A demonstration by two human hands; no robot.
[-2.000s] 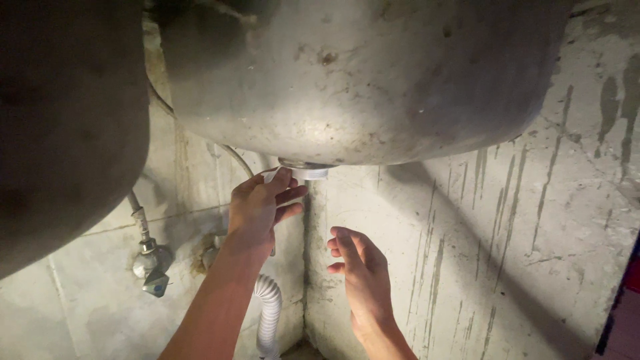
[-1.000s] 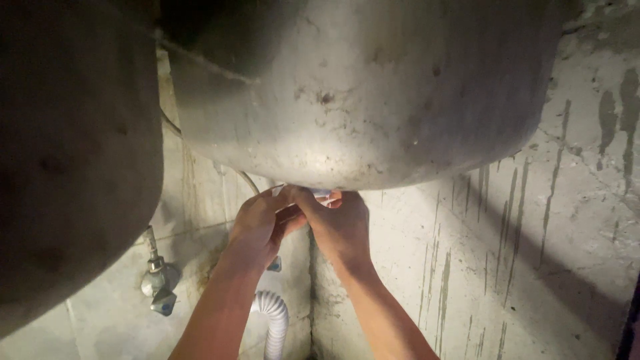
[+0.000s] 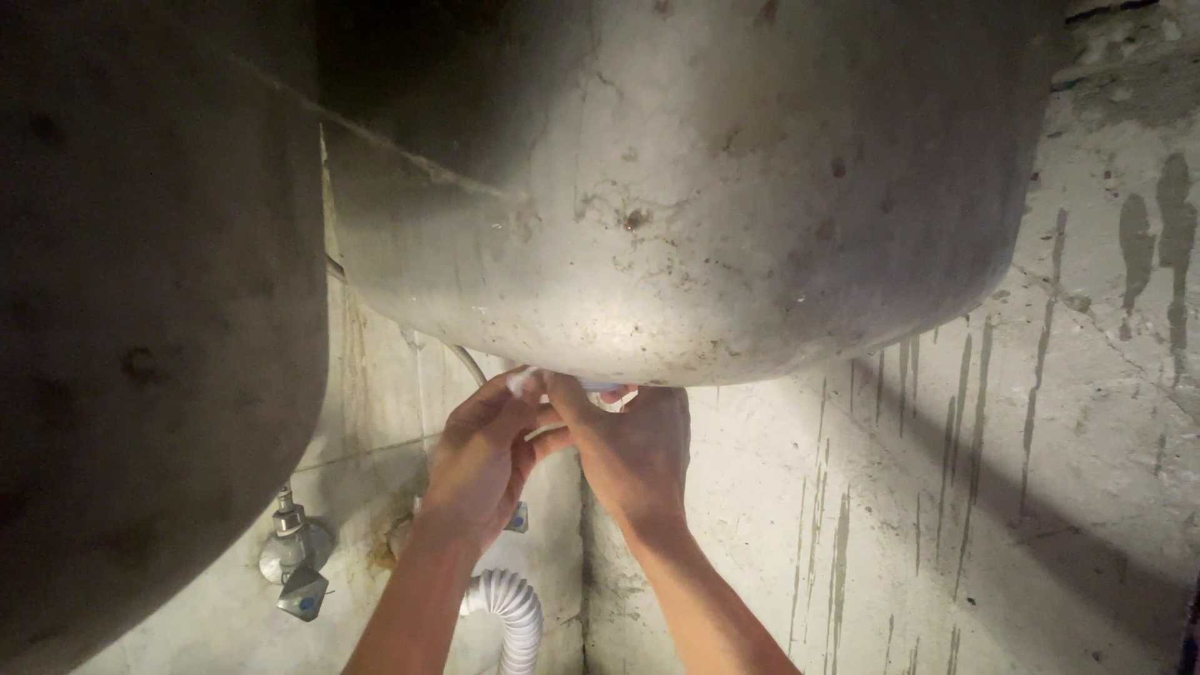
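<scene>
Above my hands hangs the underside of a metal sink basin [image 3: 656, 281], stained and spotted. My left hand [image 3: 483, 455] is raised just under it, with a bit of thin white material [image 3: 518, 380] at its fingertips. My right hand [image 3: 633, 441] reaches up beside it, its fingers around a white drain fitting [image 3: 600, 384] at the bottom of the basin. The fingertips of both hands meet there and hide most of the fitting. Whether the white material is wrapped on the fitting cannot be seen.
A second basin [image 3: 159, 328] fills the left side. On the wall behind are a metal angle valve [image 3: 298, 562], a thin hose [image 3: 466, 364] and a white corrugated drain hose [image 3: 514, 614], below and left of my hands. A stained wall [image 3: 919, 506] stands at the right.
My right hand, apart and lower two seconds ago, has moved up to the drain fitting beside my left hand. The fitting, plainly visible then, is now mostly covered.
</scene>
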